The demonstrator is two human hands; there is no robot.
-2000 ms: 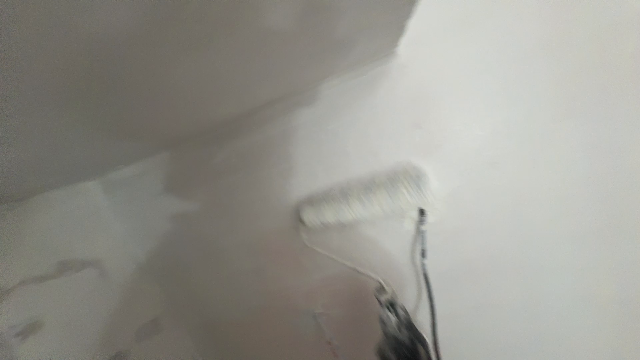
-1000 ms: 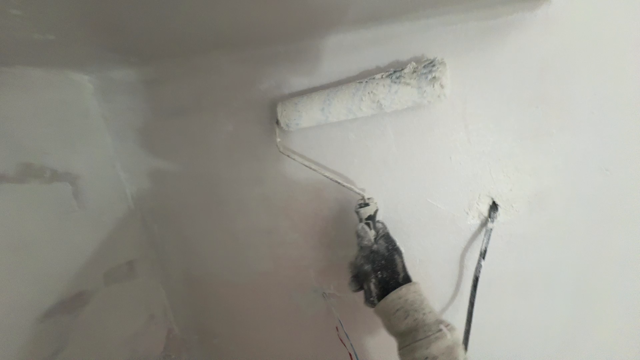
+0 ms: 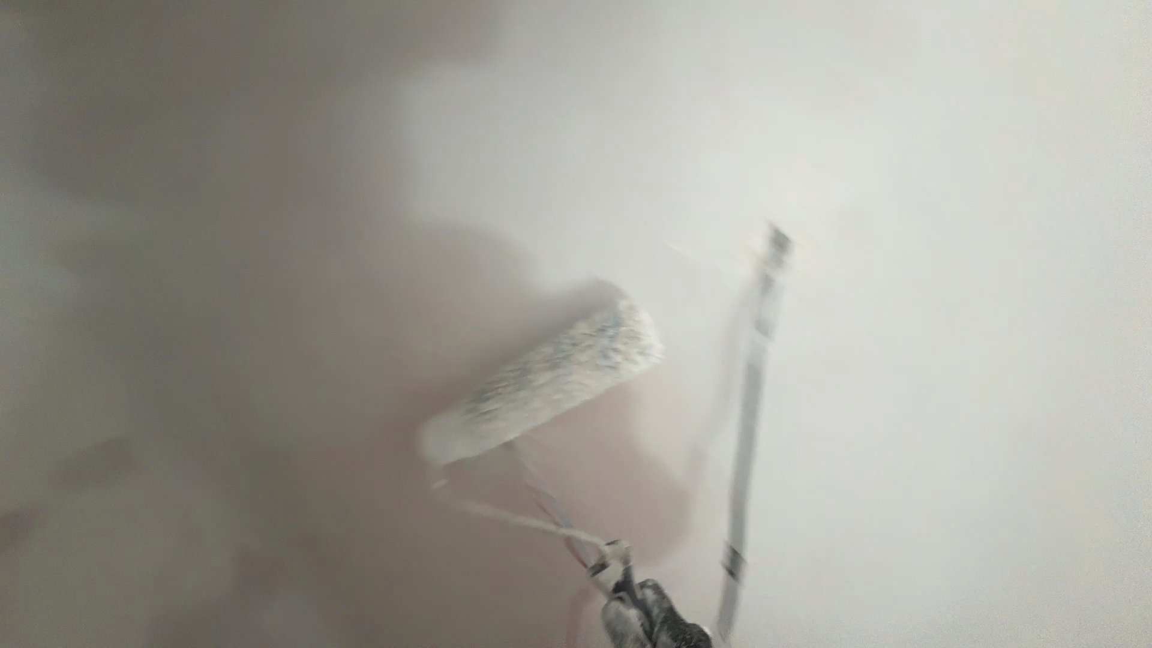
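Note:
A paint roller (image 3: 549,378) with a pale, paint-covered nap lies against the wall (image 3: 945,315), tilted with its right end higher. Its bent wire frame runs from the left end of the sleeve down to the handle. My right hand (image 3: 652,616), in a dark glove smeared with white, is closed around that handle at the bottom edge. White paint covers the wall to the right and above, while greyish-pink plaster shows to the left and around the roller. Motion blurs the view. My left hand is out of sight.
To the right of the roller, a dark cable (image 3: 749,405) comes out of a hole in the wall and hangs down, casting a shadow. Thin wires (image 3: 549,504) show behind the roller frame. Darker patches (image 3: 94,468) mark the surface at the lower left.
My right hand has moved the roller down the wall, from above the cable's hole to below it, and the roller is tilted more steeply. The view has shifted, and the ceiling edge is no longer clearly visible.

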